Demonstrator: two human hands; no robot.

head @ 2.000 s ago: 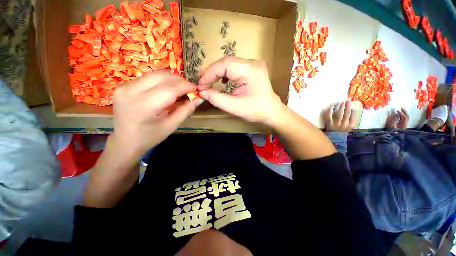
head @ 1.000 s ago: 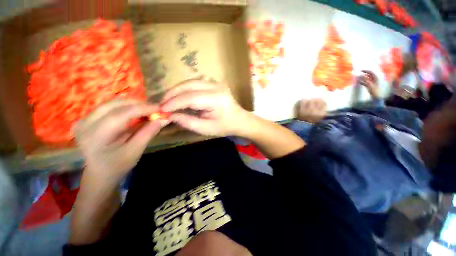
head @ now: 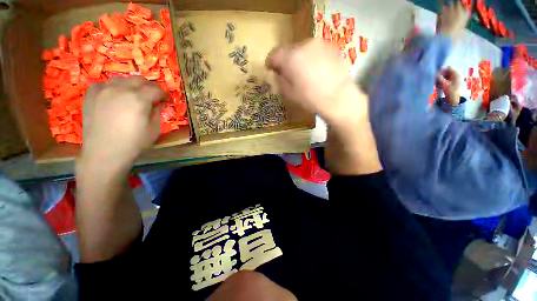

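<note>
Small orange plastic parts [head: 112, 50] lie heaped in the left cardboard box. Small dark metal parts [head: 259, 106] lie scattered over the bottom of the box beside it, most thickly at its near side. My left hand [head: 121, 111] is over the orange heap with its fingers curled down; whether it holds a part is hidden. My right hand [head: 312, 73] is blurred above the right wall of the metal-parts box [head: 265, 26], fingers bunched; I cannot tell if anything is in it.
Loose orange parts [head: 338, 32] lie on the white bench sheet to the right. A coworker in a blue sleeve [head: 406, 100] reaches across the bench there. Further hands are beyond. Orange pieces [head: 491, 22] sit on the dark green strip behind. A grey-clothed person [head: 26, 235] is at the left.
My hands were together at a small orange part and have parted, left over the orange heap, right toward the box's right wall. The coworker's arm now stretches over the bench.
</note>
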